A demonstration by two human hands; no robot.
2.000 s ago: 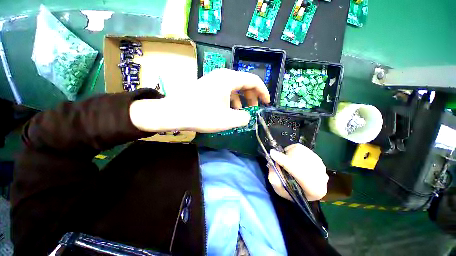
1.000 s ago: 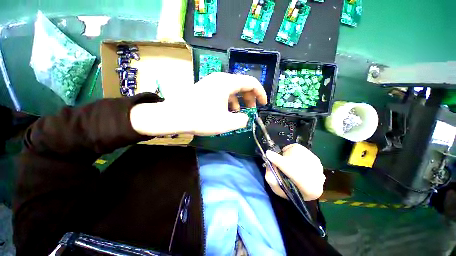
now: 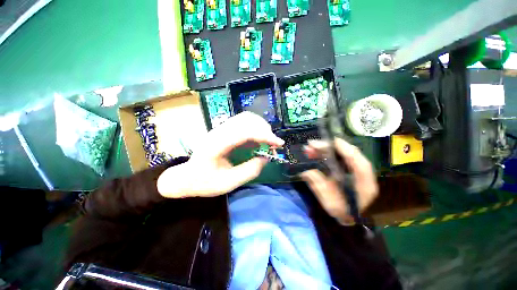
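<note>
My left hand (image 3: pixel 218 161) holds a small green circuit board (image 3: pixel 265 152) between thumb and fingertips, seen nearly edge-on, with small blue and pale parts at its right end. My right hand (image 3: pixel 346 180) holds the dark soldering iron (image 3: pixel 338 136), which is blurred and points up toward the bin of green pieces. Its tip cannot be made out. The right fingers are just right of the board, over the near black bin (image 3: pixel 300 148), which is partly hidden. My left palm hides most of the board.
Black bins hold blue components (image 3: pixel 249 102) and green components (image 3: pixel 306 99). A cardboard box (image 3: pixel 190 116) of capacitors and a clear plastic bag (image 3: pixel 85 133) are left. A black mat (image 3: pixel 227 52) bears several boards. A white tub (image 3: pixel 374 115) and yellow sponge tray (image 3: pixel 406 149) are right.
The view has shifted, showing more boards on the mat. The soldering iron has swung from the board to point upward. My left hand has tilted the board nearly edge-on.
</note>
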